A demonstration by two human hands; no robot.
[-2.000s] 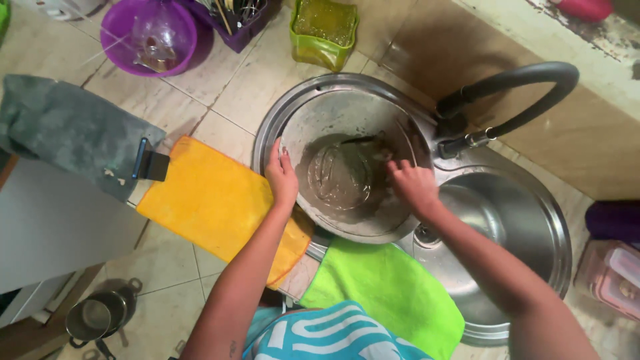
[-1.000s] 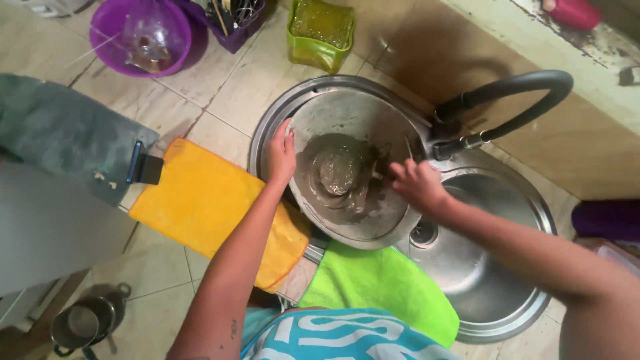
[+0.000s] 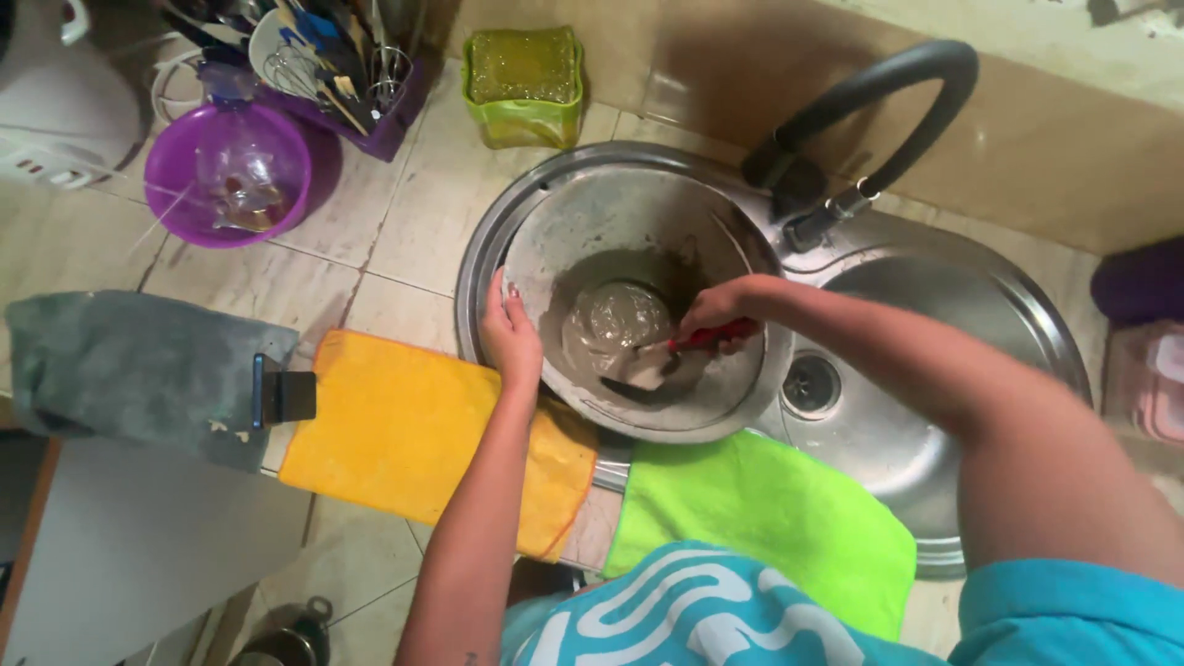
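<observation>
A large metal bowl (image 3: 592, 213) sits tilted over the left basin of a steel sink, with thick grey-brown batter-like mixture (image 3: 618, 319) at its bottom. My left hand (image 3: 511, 338) grips the bowl's left rim, fingers up along the wall. Inside the bowl, at its right side, my right hand (image 3: 720, 317) is closed around the red handle (image 3: 708, 337) of a tool. The tool's pale, coated head lies low in the mixture, beside a dark edge whose nature I cannot tell.
A black faucet (image 3: 911, 139) arches behind the right basin (image 3: 888, 388). Yellow (image 3: 398, 421) and lime-green (image 3: 758, 518) cloths lie along the front edge. Further left are a grey cloth (image 3: 139, 370), a phone-like device (image 3: 268, 390), a purple bowl (image 3: 162, 190), a utensil basket (image 3: 384, 139) and a green container (image 3: 532, 125).
My right hand has moved from the bowl's upper right side down toward its lower right, and the red handle now shows. My left hand stays at the left rim.
</observation>
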